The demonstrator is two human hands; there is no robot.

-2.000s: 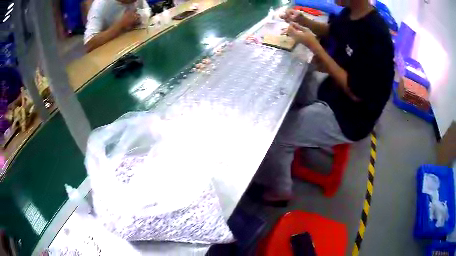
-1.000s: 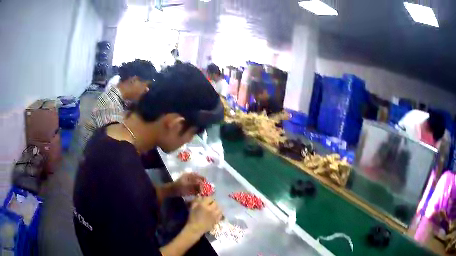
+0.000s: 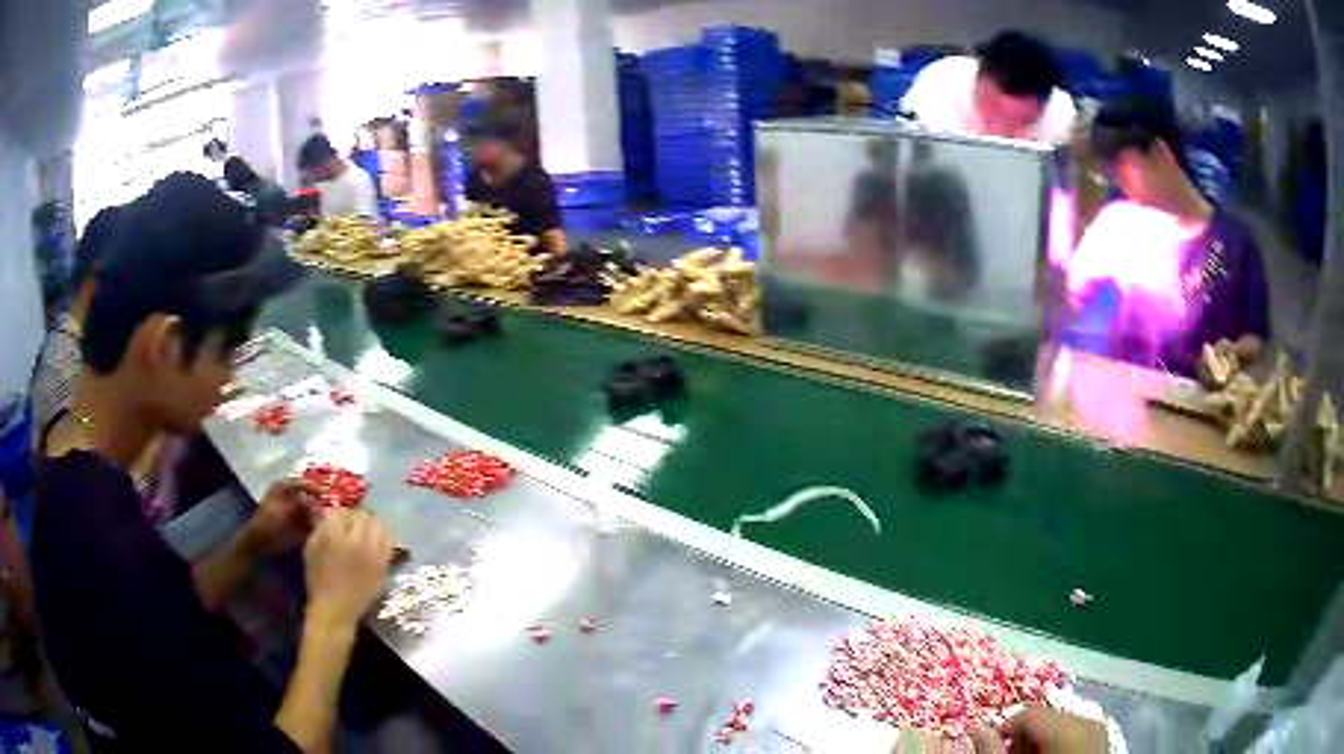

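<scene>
A large heap of small red-and-white parts (image 3: 936, 675) lies on the shiny metal table (image 3: 590, 707) at the lower right. My left hand (image 3: 939, 742) shows only as a sliver at the bottom edge, at the near side of the heap. My right hand (image 3: 1055, 731) is just right of it, also cut off by the edge, fingers bent toward the left hand. Whether either holds a part cannot be seen. White pieces (image 3: 1103, 713) show beside my right hand. A few loose red pieces (image 3: 734, 719) lie left of the heap.
A green conveyor belt (image 3: 796, 442) runs behind the table, carrying black bundles (image 3: 961, 457) and a white strip (image 3: 811, 501). A person (image 3: 133, 589) works at left beside red heaps (image 3: 462, 473) and white parts (image 3: 428, 594). Beige bundles (image 3: 693, 290) lie across the belt.
The view has swung from the table's right side, past the neighbouring worker, toward the belt. My hands and the large red-and-white heap have come into view at the bottom.
</scene>
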